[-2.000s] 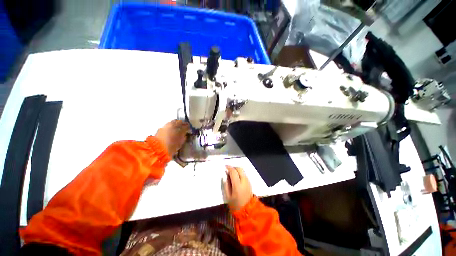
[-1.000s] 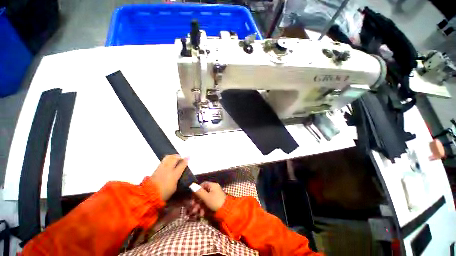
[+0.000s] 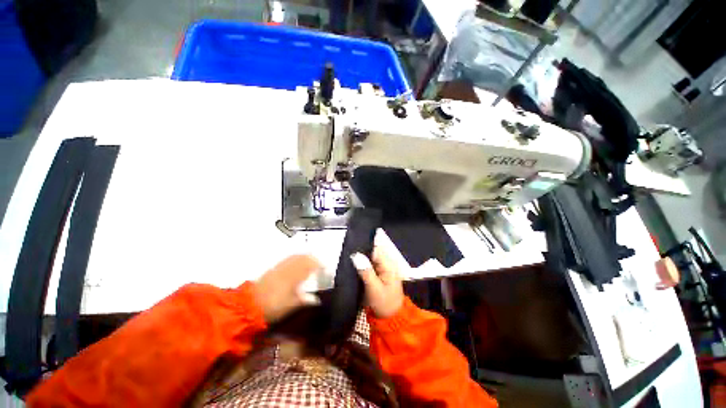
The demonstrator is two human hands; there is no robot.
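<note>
A black fabric strip (image 3: 355,256) stands nearly upright in front of the sewing machine, at the table's front edge. My right hand (image 3: 382,279) grips it from the right with the thumb on its face. My left hand (image 3: 290,285) is blurred, just left of the strip; whether it touches the dark, blurred lower part of the fabric is hard to tell. The presser foot (image 3: 334,196) of the cream-white sewing machine (image 3: 446,151) is just behind the strip's top end. The lower end of the strip is blurred over the apron.
Long black strips (image 3: 49,239) lie at the left of the white table (image 3: 183,183). Wider black panels (image 3: 406,211) lie under the machine arm, with metal tools (image 3: 497,229) to their right. Black pieces (image 3: 585,227) are stacked at right. A blue bin (image 3: 294,60) stands behind the table.
The strip that lay diagonally across the table front is now held up nearer the machine. My right hand has moved right and up; my left hand has shifted slightly and its fingers have opened.
</note>
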